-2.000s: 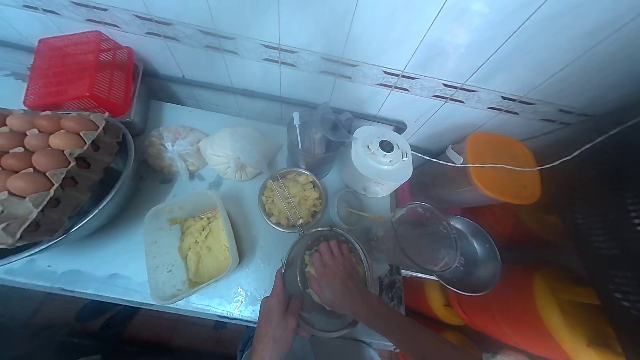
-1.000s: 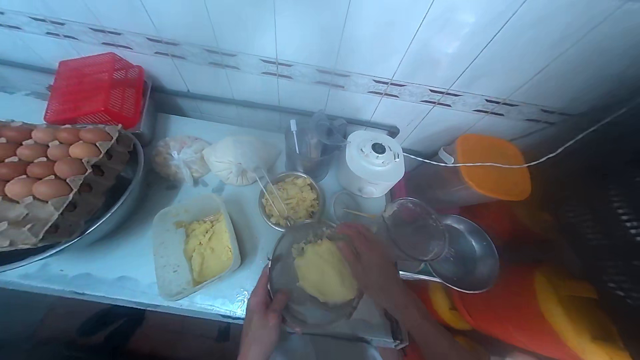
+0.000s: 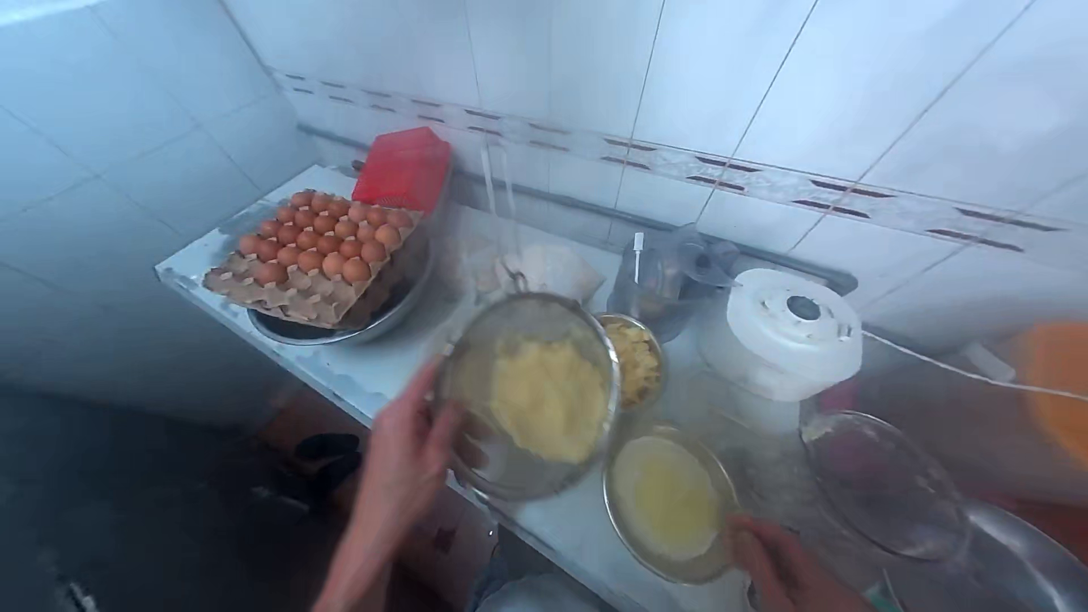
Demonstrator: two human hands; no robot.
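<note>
My left hand (image 3: pixel 416 442) grips the left rim of a round mesh strainer (image 3: pixel 527 484), which holds a mound of pale yellow mash (image 3: pixel 552 399). The strainer is raised over the counter and its wire handle points to the wall. To its right, my right hand (image 3: pixel 778 557) has its fingers at the rim of a metal bowl (image 3: pixel 616 518) with pale yellow liquid (image 3: pixel 671 497) in it. Behind these, a smaller metal bowl (image 3: pixel 660 361) of yellow pieces is partly hidden by the strainer. The plastic tub seen earlier is hidden or out of view.
A carton tray of brown eggs (image 3: pixel 297 302) rests on a large metal basin (image 3: pixel 382 327) at left, before a red plastic basket (image 3: pixel 408 166). A plastic bag (image 3: pixel 552 268), a clear jug (image 3: pixel 646 293), a white appliance base (image 3: pixel 795 336) and a clear round lid (image 3: pixel 880 484) stand around.
The strainer with the mash has been lifted off to the left by my left hand, and the bowl with liquid now shows. My right hand has left the mash. The view has swung left.
</note>
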